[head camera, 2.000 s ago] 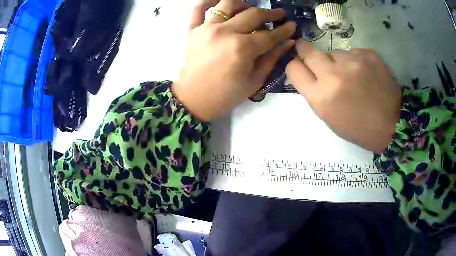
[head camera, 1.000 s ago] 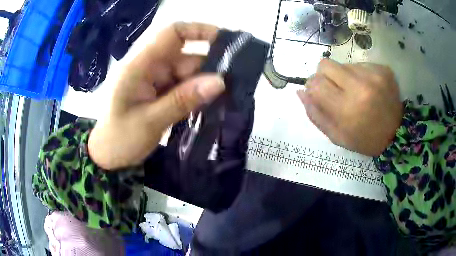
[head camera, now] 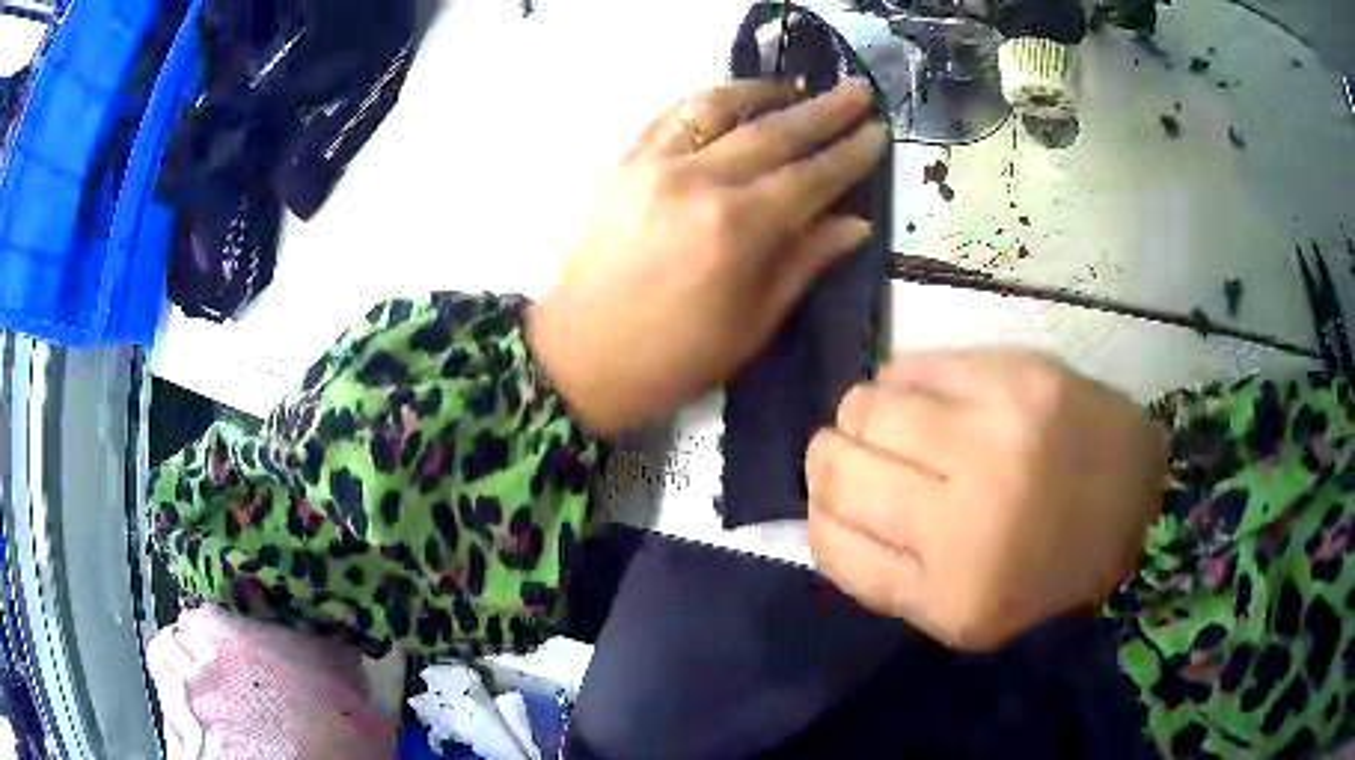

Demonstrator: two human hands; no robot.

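Note:
A dark fabric piece [head camera: 803,356] lies lengthwise on the white table, from near the needle area down to the table's near edge. Its far end curves like a loop, with a dark zipper edge along it. My left hand [head camera: 721,238] lies flat on its upper part with the fingers spread, pressing on it and not gripping. My right hand [head camera: 981,498] is curled at the right of its near end, over the table edge; whether its fingers hold the fabric or anything else is hidden. The slide plate [head camera: 944,89] and cream ribbed knob [head camera: 1037,74] are just right of the fabric's far end.
A heap of dark pieces with zipper teeth [head camera: 290,134] is at upper left beside a blue bin [head camera: 89,193]. Dark pointed snips [head camera: 1320,309] lie at far right. Lint specks dot the machine bed. White crumpled scraps [head camera: 476,713] are below the table.
The fabric piece has gone from being held up in my left hand to lying flat under it, farther right. My right hand has moved down toward the table's near edge.

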